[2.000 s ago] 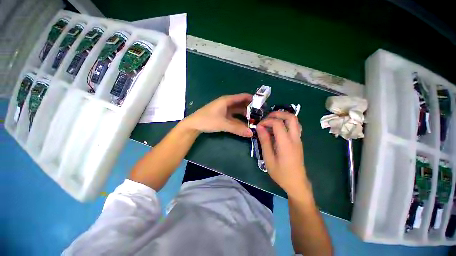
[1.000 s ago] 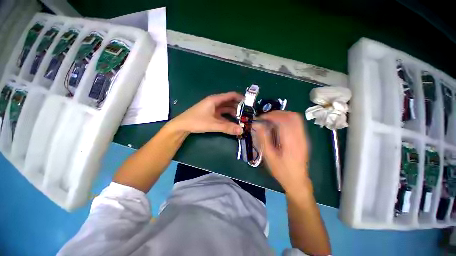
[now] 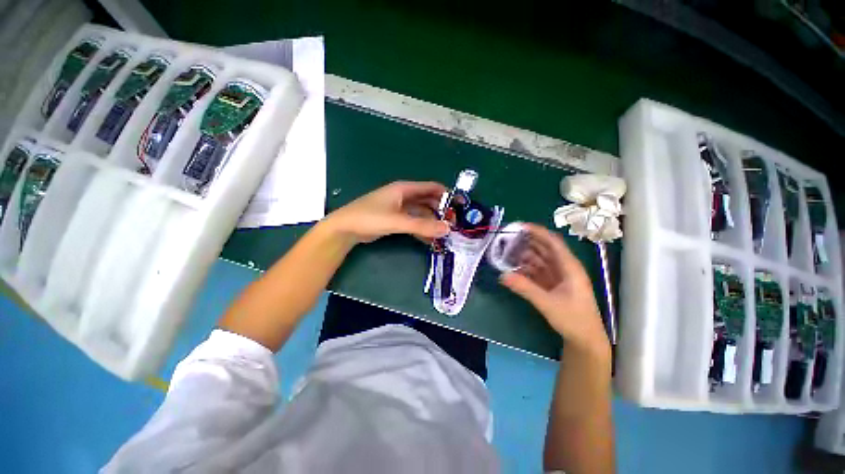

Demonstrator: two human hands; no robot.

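Observation:
A white housing half [image 3: 460, 278] lies on the dark green mat in front of me, its narrow end toward me. A black part with a blue-white round centre [image 3: 473, 217] sits at its wide end. My left hand [image 3: 412, 215] grips a narrow white and black wired unit [image 3: 443, 255] at the housing's left side. My right hand [image 3: 548, 273] holds a small whitish round part [image 3: 509, 248], blurred, right of the housing. A thin red and black lead runs from the black part toward it. The left fingertips are partly hidden behind the unit.
A white foam tray [image 3: 236, 176] with green boards stands left, over paper sheets [image 3: 298, 176]. Another foam tray [image 3: 646, 241] with boards stands right. A crumpled cream bundle [image 3: 593, 208] lies beside it, with a slim metal rod [image 3: 608, 287] below. A pale ledge [image 3: 435, 118] borders the green belt.
My right hand has moved right, away from the wired unit, and now holds the round part. The white housing half and black part now show more openly. My left hand keeps its grip.

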